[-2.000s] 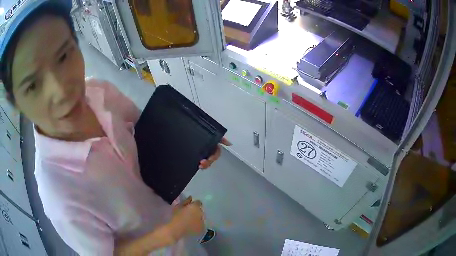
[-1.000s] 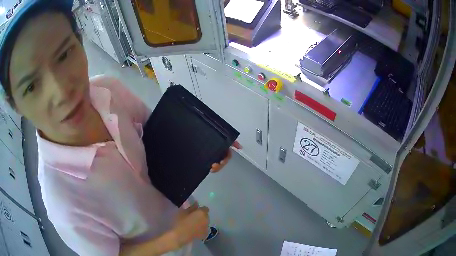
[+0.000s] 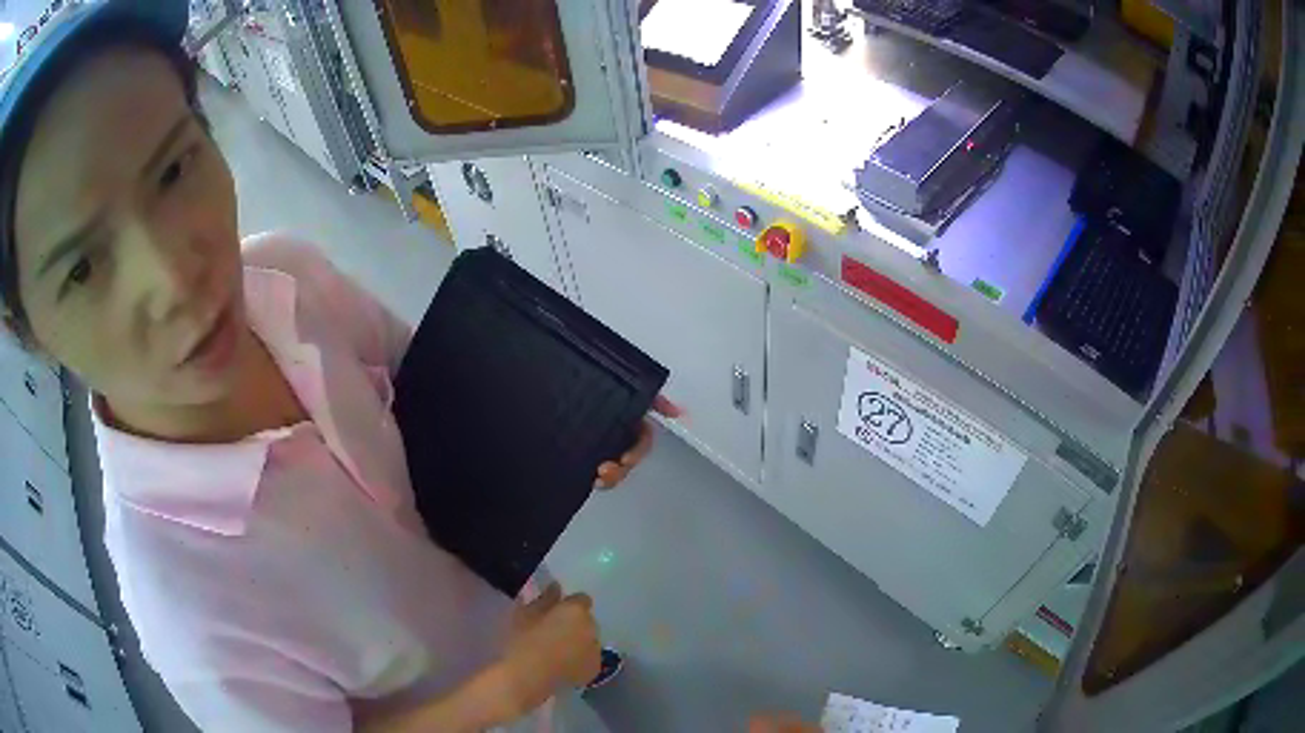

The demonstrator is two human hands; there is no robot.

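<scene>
A small white note sheet [image 3: 890, 716] with rows of handwriting is cut off by the bottom edge. A small blurred patch of skin just left of it seems to be my left hand [image 3: 784, 726]; its fingers and hold cannot be made out. My right hand is not in view. Facing me at left, a person [image 3: 258, 473] in a blue cap and pink shirt holds a stack of black trays [image 3: 515, 415] tilted against the body, one hand at its right edge.
White machine number 27 [image 3: 630, 287] stands open, with an amber-window door [image 3: 480, 65] at upper left and another at right. Its lit deck holds a touchscreen [image 3: 701, 36], a dark grey device [image 3: 937, 151] and a keyboard [image 3: 1109, 301]. Grey floor [image 3: 701, 587] lies between.
A patch of skin has appeared at the bottom edge beside the note sheet. The person and the trays have shifted slightly left since a second ago.
</scene>
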